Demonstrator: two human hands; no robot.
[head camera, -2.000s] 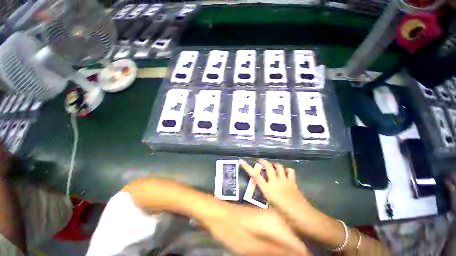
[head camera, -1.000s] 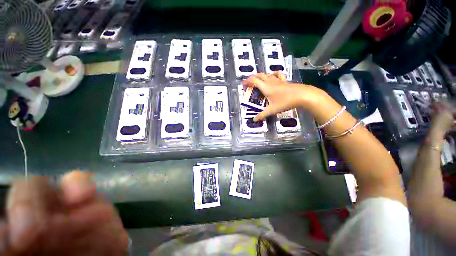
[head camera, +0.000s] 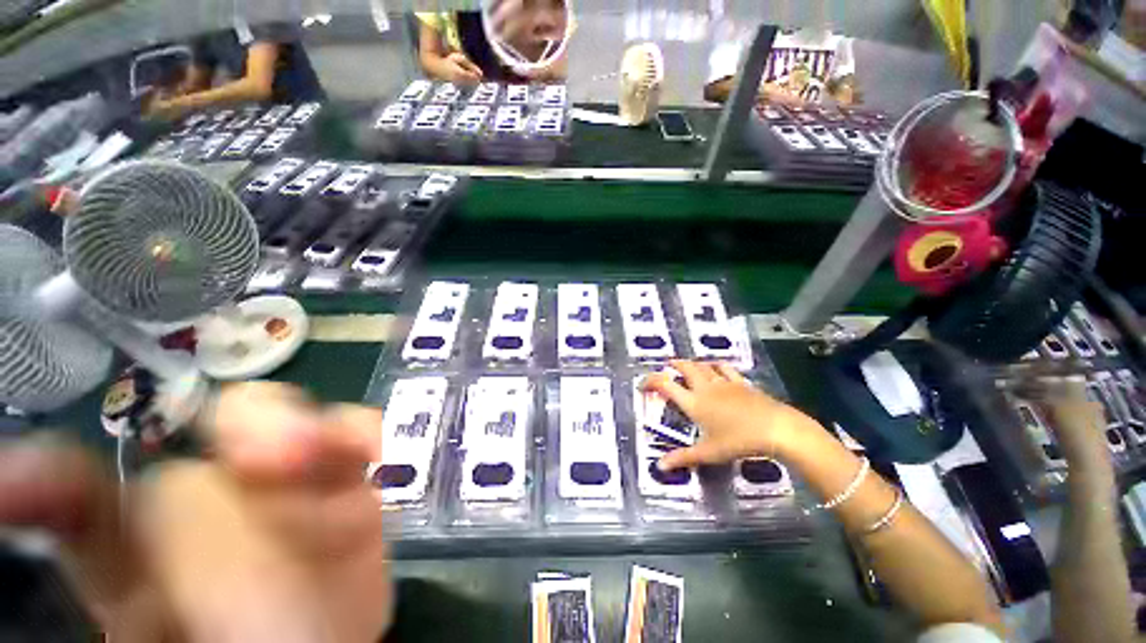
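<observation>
The clear blister tray (head camera: 409, 518) holds two rows of white phone backs, face down, with black ovals. My right hand (head camera: 716, 421), with bracelets, is over the fourth front-row pocket. Its fingers are on a battery (head camera: 666, 425) with a dark label, tilted over the phone back (head camera: 666, 472). The fingers hide part of both. My left hand (head camera: 277, 502) is large, close to the camera and blurred at the lower left; whether it holds anything cannot be told. Two batteries, one at left (head camera: 563, 612) and one at right (head camera: 655, 608), lie before the tray, cut off by the bottom edge.
Pale fans (head camera: 161, 245) stand at left. A metal post (head camera: 855, 258) and dark fan (head camera: 1037, 283) stand at right, above smartphones (head camera: 993, 521). A neighbour's blurred arm (head camera: 1083, 502) is at far right. People and more phone trays (head camera: 471, 123) are across the bench.
My right hand moved from the loose batteries on the bench to the tray's front row and stays there. My left hand came up close to the camera. The view has tilted up.
</observation>
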